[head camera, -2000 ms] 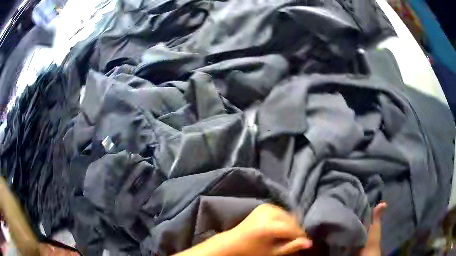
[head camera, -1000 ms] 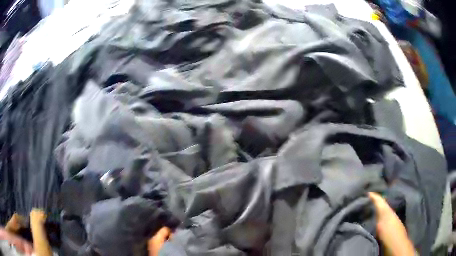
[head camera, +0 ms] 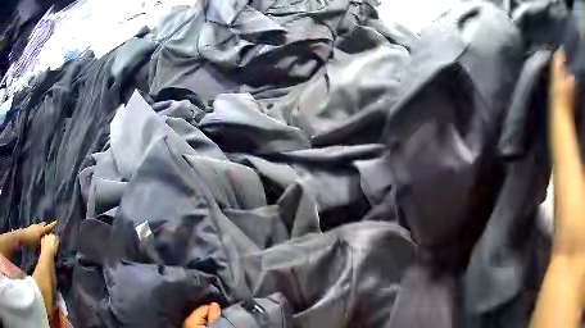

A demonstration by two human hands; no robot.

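A large heap of grey garments [head camera: 282, 256] covers the table in front of me. My left hand [head camera: 204, 315] is at the bottom edge, partly cut off, with its fingers closed on grey cloth. My right hand [head camera: 563, 80] is raised at the far right with the arm stretched up, at the edge of a lifted, blurred grey garment [head camera: 442, 154]. Its fingers are blurred, so its grip cannot be told. A small white label [head camera: 144, 230] shows on the cloth at left.
A darker, finely creased garment pile [head camera: 48, 147] lies at left. Another person's hands [head camera: 45, 237] and white sleeve [head camera: 22, 301] are at the lower left. White cloth or table surface [head camera: 109, 25] shows at the far left.
My right hand has moved from the lower right up to the far right, and grey cloth there has risen. My left hand has moved left to the bottom edge. The other person's hands have come further into view.
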